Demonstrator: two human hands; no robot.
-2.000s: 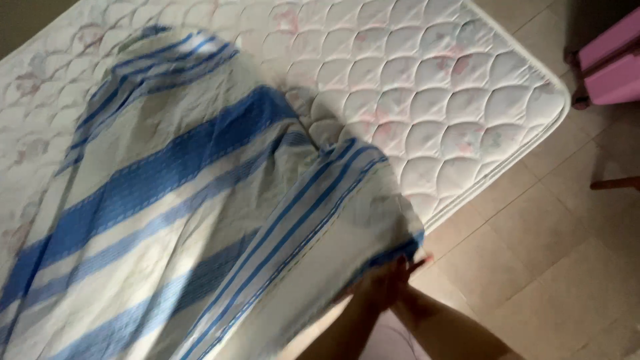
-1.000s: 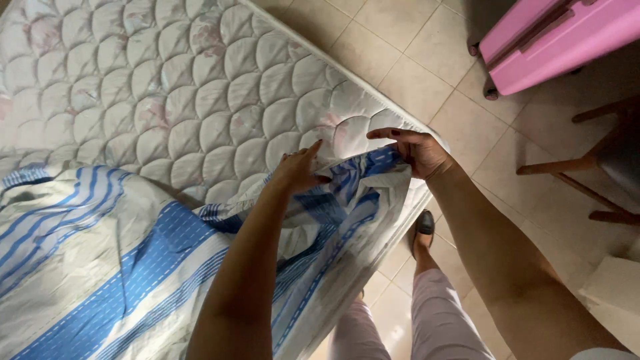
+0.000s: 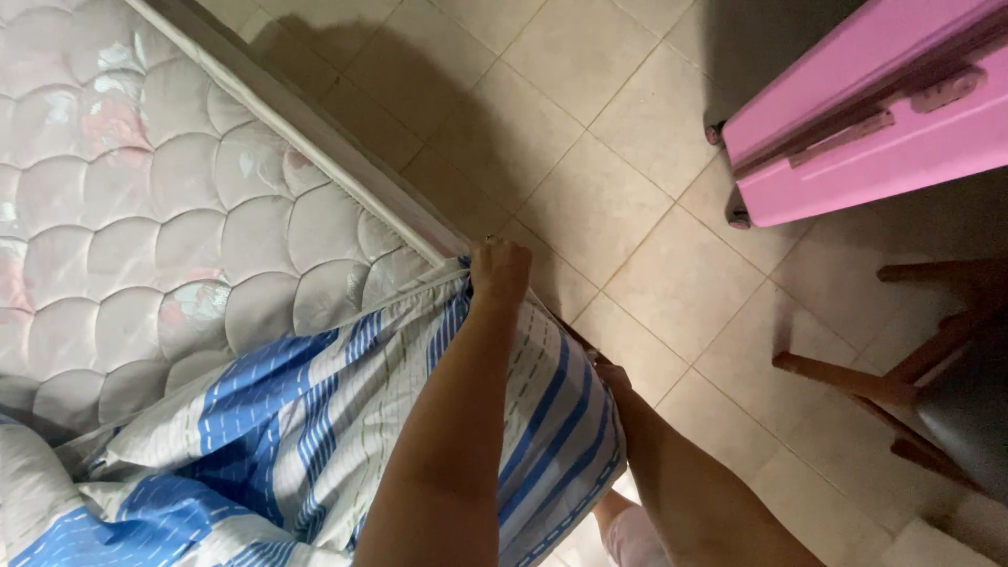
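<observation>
A blue and white striped fitted sheet (image 3: 378, 378) lies bunched over the near part of a quilted mattress (image 3: 181, 236) and hangs over its corner. At that corner my left hand (image 3: 501, 268) grips the sheet's gathered edge, its fingers closed on the fabric. Lower and to the right, my right hand (image 3: 613, 376) holds another part of the sheet's edge beside the mattress, its fingers partly hidden by the cloth. Between the two hands the sheet is stretched down the mattress side.
A pink hard-shell suitcase (image 3: 850, 126) on wheels stands on the tiled floor (image 3: 630, 213) at the upper right. Below it is a wooden chair (image 3: 850, 382) with a dark seat. My leg (image 3: 630, 535) shows beneath my right arm.
Both hands were over the mattress corner a second ago; now my left hand is at the corner and my right is lower, beside it. The sheet now wraps the corner. The view has shifted.
</observation>
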